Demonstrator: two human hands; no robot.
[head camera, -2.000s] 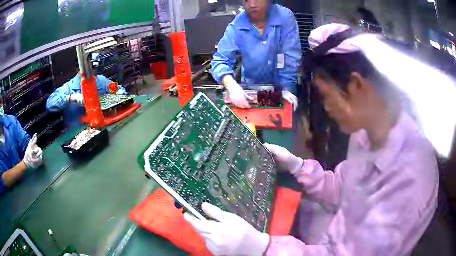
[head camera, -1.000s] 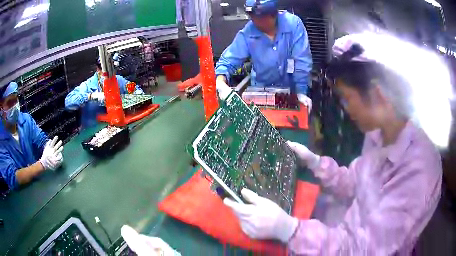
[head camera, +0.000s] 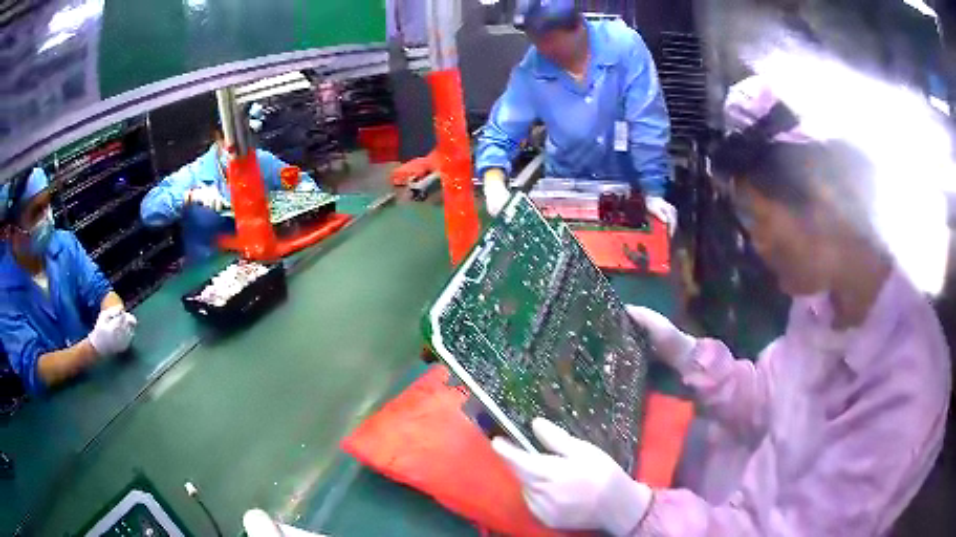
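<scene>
A green circuit board with a white outline (head camera: 137, 499) shows only its top corner at the lower left edge of the picture. A white-gloved hand (head camera: 275, 525), which appears to be my right hand, is just right of it, mostly cut off by the bottom edge. Its fingers and any grip are hidden. My left hand is out of the picture. A thin cable with a pale tip (head camera: 193, 491) lies between the board and the glove.
A person in pink (head camera: 828, 388) at the right holds a large tilted board (head camera: 545, 330) over a red pad (head camera: 419, 435). People in blue are across and at the far end of the green bench (head camera: 304, 367). A black parts tray (head camera: 235, 294) and red-wrapped posts (head camera: 453, 157) stand on it.
The view has shifted. The near board and my glove sit lower and show less than one second ago. The left person in blue has brought their hands together.
</scene>
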